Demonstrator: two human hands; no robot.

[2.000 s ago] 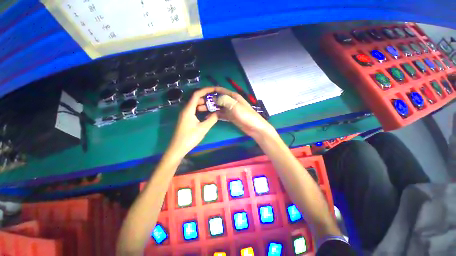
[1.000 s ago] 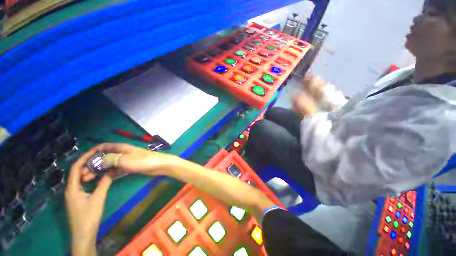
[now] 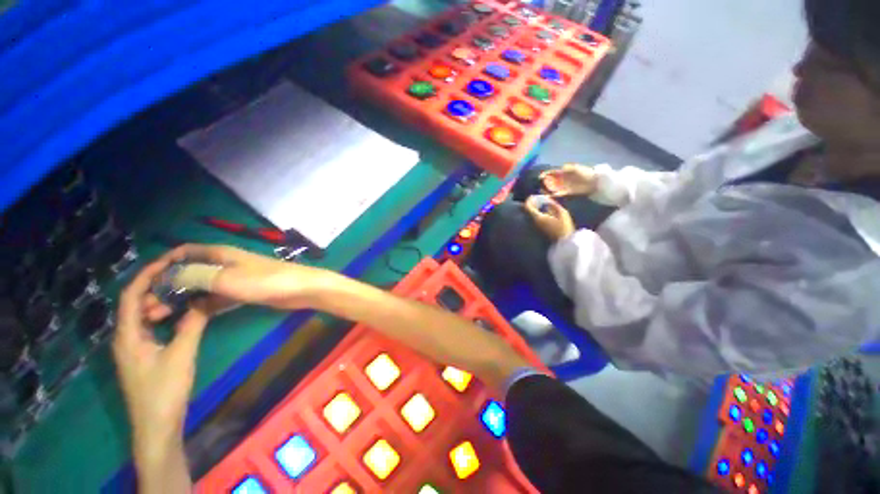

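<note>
My left hand (image 3: 157,371) and my right hand (image 3: 232,275) meet over the bench at the left, both around one small dark watch (image 3: 174,288). My fingers partly cover it and its screen is blurred. My right hand has a pale wrap on one finger. Below my right forearm, the red-orange compartment tray (image 3: 323,394) holds square smartwatches with lit screens, such as a yellow-white one (image 3: 342,412) and a blue one (image 3: 295,455). An unlit square watch (image 3: 450,299) sits near the tray's upper corner.
White paper sheets (image 3: 299,164) and a red-handled tool (image 3: 241,230) lie on the green bench. A red-orange tray (image 3: 434,114) of round watches is behind. A person in a pale smock (image 3: 675,260) sits at right. Dark round pieces (image 3: 72,260) stand at left. A blue shelf edge crosses above.
The view has swung right since the first frame, bringing the seated person in. My hands stay together around the watch. Tray screens changed colour. The other person's hands have lowered.
</note>
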